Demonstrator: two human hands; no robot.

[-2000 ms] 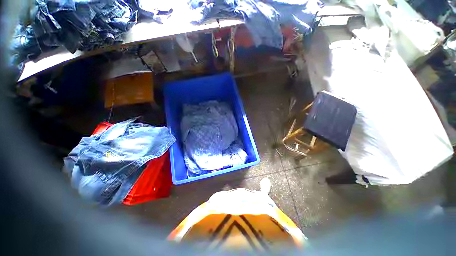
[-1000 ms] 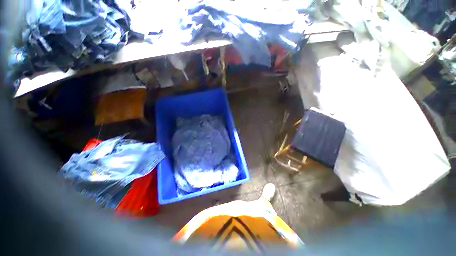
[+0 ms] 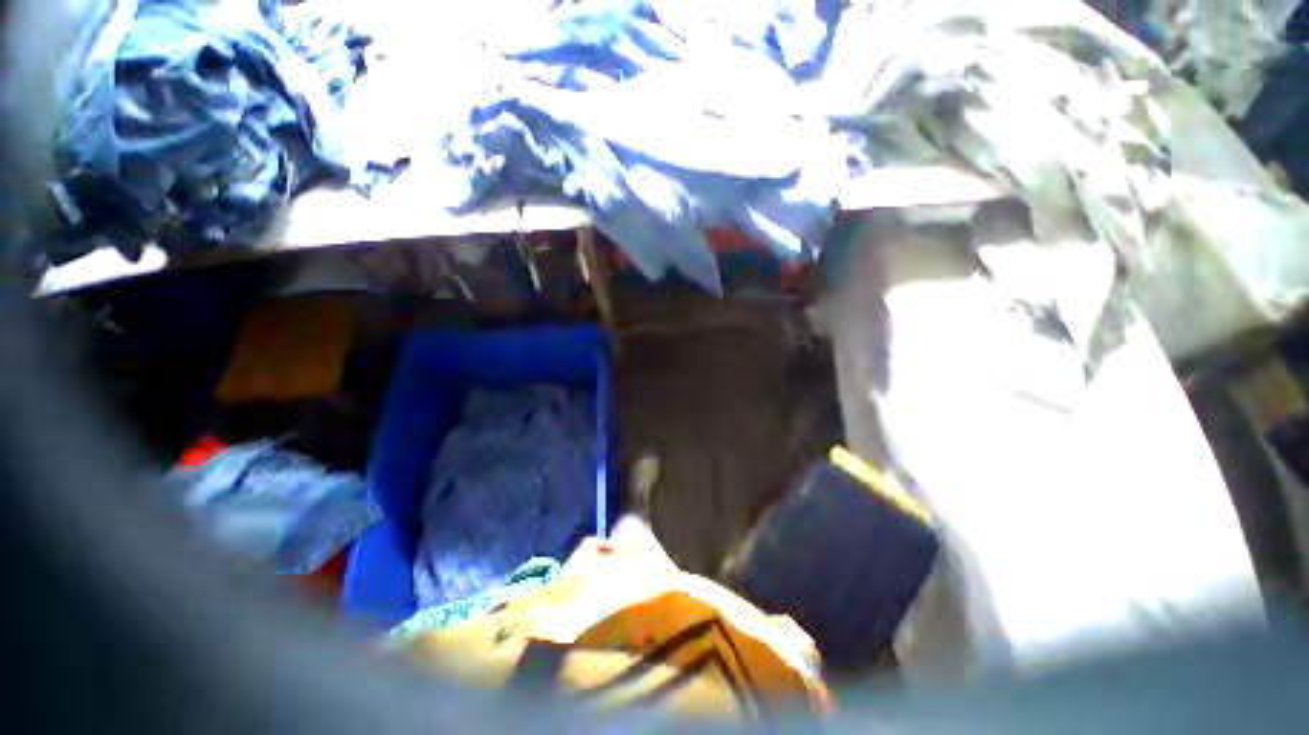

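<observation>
No hand shows in the head view. Nearest in front of me is the orange and white cloth with dark chevron lines (image 3: 675, 639) at the bottom, worn on my body. A blue crate (image 3: 604, 431) stands on the floor just beyond it, with pale blue patterned garments (image 3: 510, 481) inside. The cloth hides part of the crate's near side. A small teal patterned strip (image 3: 481, 600) shows at the cloth's left edge.
A white-topped table (image 3: 388, 216) runs across, with dark denim (image 3: 194, 129) at left, pale blue garments (image 3: 646, 129) mid-table and grey-beige garments (image 3: 1062, 129) at right. A dark stool (image 3: 840, 553) stands beside large white sheeting (image 3: 1062, 488). Denim on a red crate (image 3: 266, 503) lies left.
The view has moved closer to the table and tilted up. The crate and stool sit lower and nearer, partly cut off by my body. The teal strip has come into view.
</observation>
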